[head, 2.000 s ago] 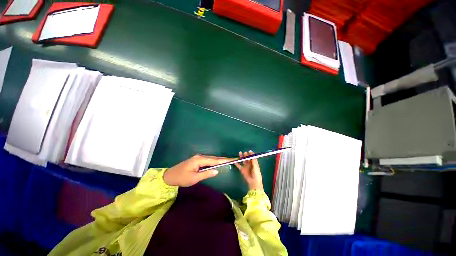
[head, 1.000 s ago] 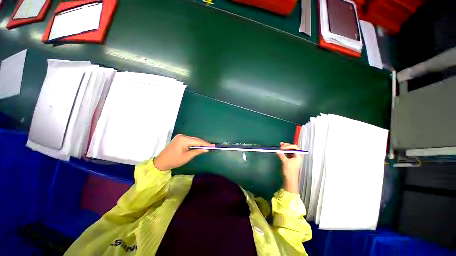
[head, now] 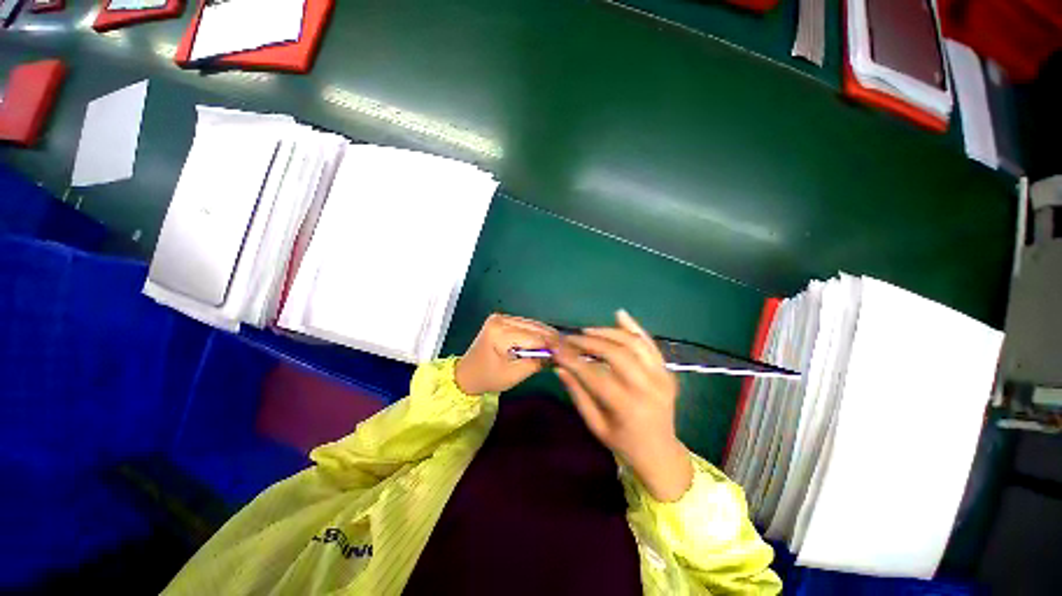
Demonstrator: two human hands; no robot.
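Note:
A thin panel [head: 734, 370] is seen almost edge-on in front of me, a dark face with a white edge line. My left hand [head: 509, 353] grips its left end. My right hand [head: 625, 390] is over the panel near that end, fingers spread and slightly blurred; the fingertips are close to my left fingers and hide part of the panel. Whether the right fingertips hold anything cannot be told. The panel's right end reaches the panel stack [head: 903, 431], a white pile with fanned edges and a red layer at its left side.
Two white piles [head: 396, 250] stand at left, one topped by a greyish panel [head: 221, 221]. A loose white sheet [head: 111, 134] lies far left. Red carriers [head: 305, 44] with panels lie across the green bench [head: 606, 151]. A grey machine [head: 1042, 303] stands at right.
My right hand has left the panel's right end and moved left, close to my left hand. The left hand still holds the panel. The whole view has shifted leftward.

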